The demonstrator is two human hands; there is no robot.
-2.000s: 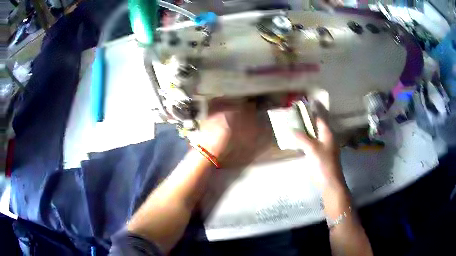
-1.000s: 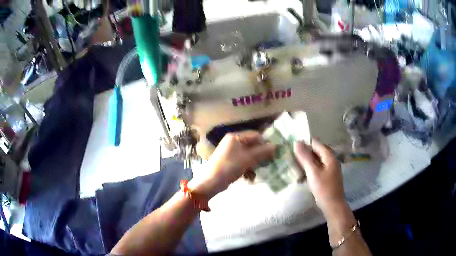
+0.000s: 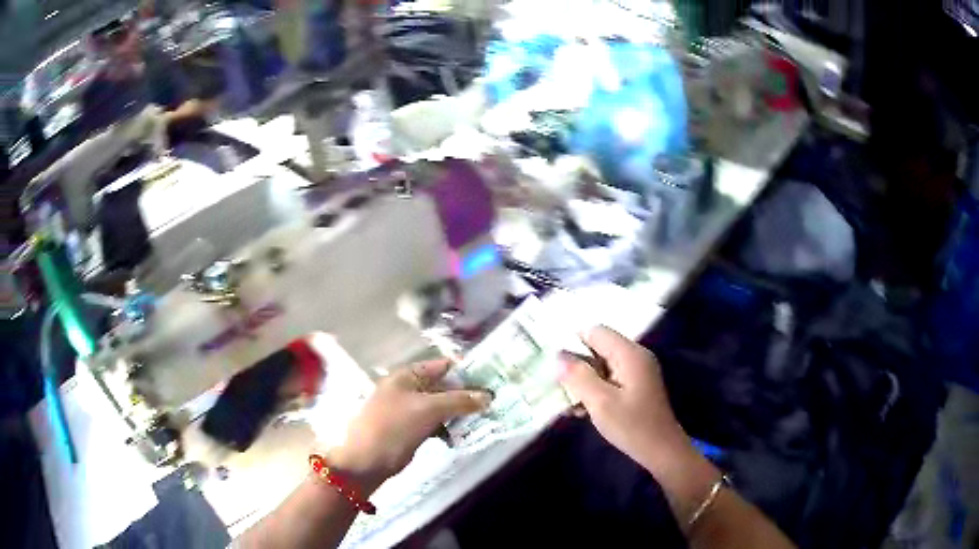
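Note:
Pale greenish folded papers, maybe banknotes (image 3: 513, 359), are spread between my two hands above the front edge of the white table. My left hand (image 3: 413, 413) holds their left side, with the thumb on top. My right hand (image 3: 612, 381) holds their right side between thumb and fingers. The picture is blurred, so the number of papers cannot be told.
The cream sewing machine (image 3: 333, 268) with its purple end (image 3: 462, 204) stands behind my left hand. A black phone-like rectangle (image 3: 247, 402) and a red item (image 3: 308, 368) lie under its arm. Dark cloth (image 3: 177, 520) is at the lower left. A light-blue bag-like shape (image 3: 633, 102) is behind.
The view has swung to the right, so the machine now sits further left. The papers have moved from in front of the machine arm to near its right end, still between both hands.

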